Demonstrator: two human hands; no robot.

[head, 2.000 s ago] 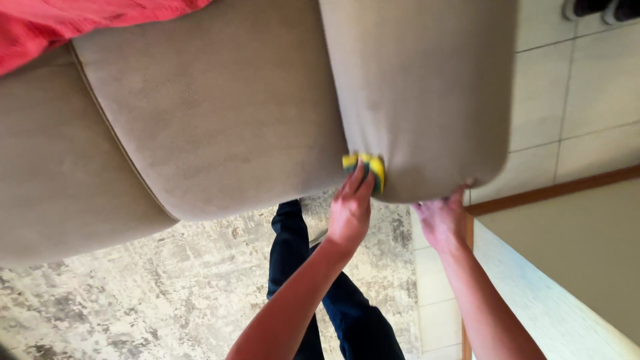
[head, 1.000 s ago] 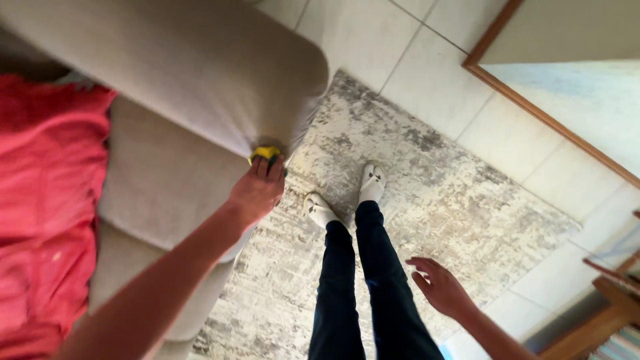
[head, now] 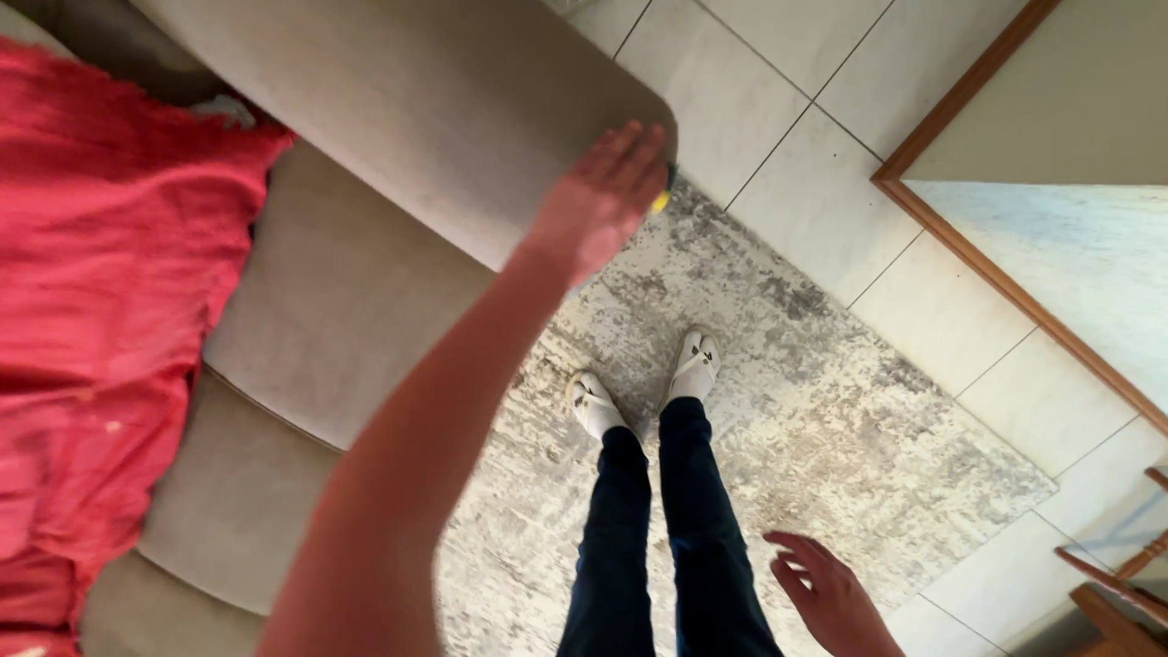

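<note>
My left hand (head: 607, 196) lies with fingers stretched over the rounded front end of the sofa's beige arm (head: 438, 100). A yellow and dark green sponge (head: 661, 200) shows at the hand's right edge, mostly hidden under it, pressed between the hand and the sofa arm. Low in the view, my right hand (head: 826, 584) hangs over the patterned rug with its fingers loosely curved, and it holds nothing. Beige seat cushions (head: 338, 301) lie to the left of the sofa arm.
A red cloth (head: 109, 292) covers part of the sofa. My feet in white footwear stand on the grey and cream rug (head: 821, 411). Pale floor tiles (head: 730, 109), a wood-edged panel (head: 995, 265) and wooden furniture (head: 1118, 607) are at the right.
My left hand has moved with the sponge along the sofa arm's front end, toward its outer corner. My right hand, at the sofa arm's corner two seconds ago, is now away from it. The view has turned.
</note>
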